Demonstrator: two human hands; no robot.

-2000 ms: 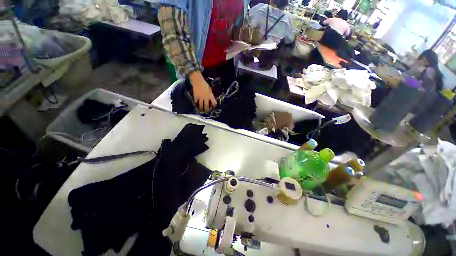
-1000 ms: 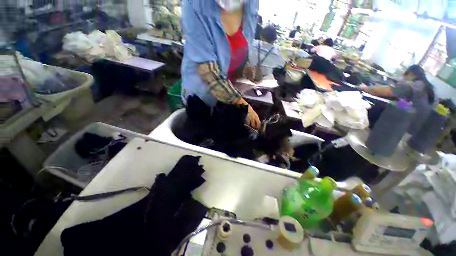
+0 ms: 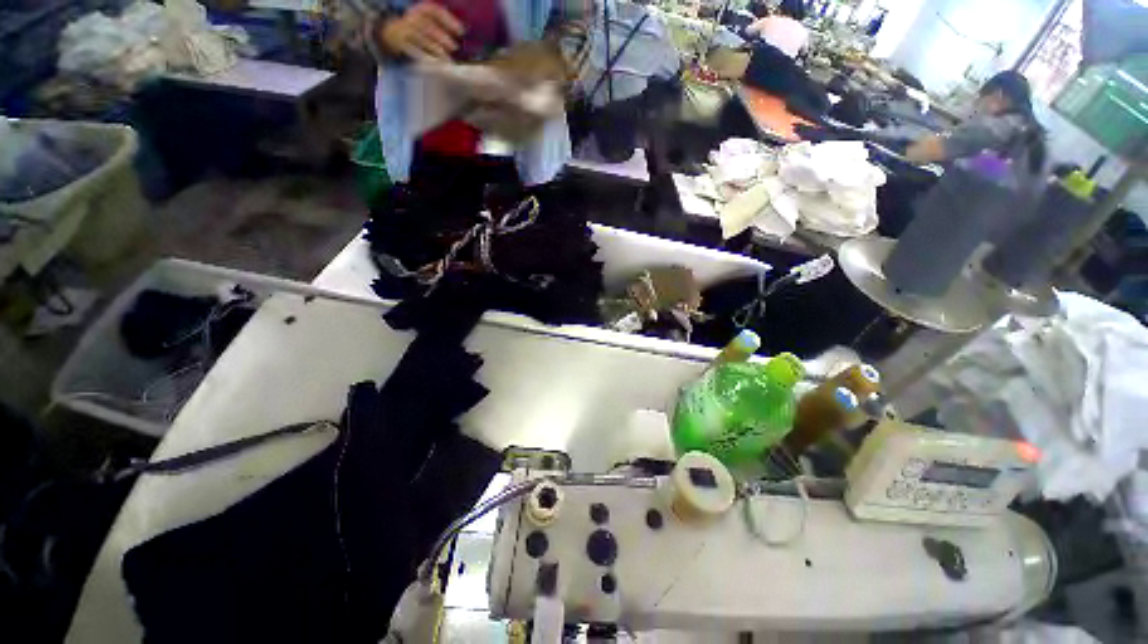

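Note:
Neither of my hands shows in the picture. Black cut fabric pieces (image 3: 277,522) lie on the off-white table left of the sewing machine, with jagged edges and a thin pale line. The off-white machine head (image 3: 755,560) runs across the bottom right. A tan thread spool (image 3: 701,486) sits on its top. The gooseneck lamp tube (image 3: 472,513) curves down at the head's left end. The needle area is mostly cut off by the lower edge. A bundle of black pieces (image 3: 554,258) tied with pale cord lies in the white tub beyond the table.
A person (image 3: 472,94) stands behind the tub holding a blurred tan and white item. A green bottle (image 3: 737,409), brown spools (image 3: 825,421), a control box (image 3: 938,472) and grey thread cones (image 3: 951,245) stand behind the machine. A tub (image 3: 95,365) stands left of the table.
The person's hand has left the black pieces in the tub and is raised, now with the tan and white item. The tied bundle lies uncovered. The view has shifted.

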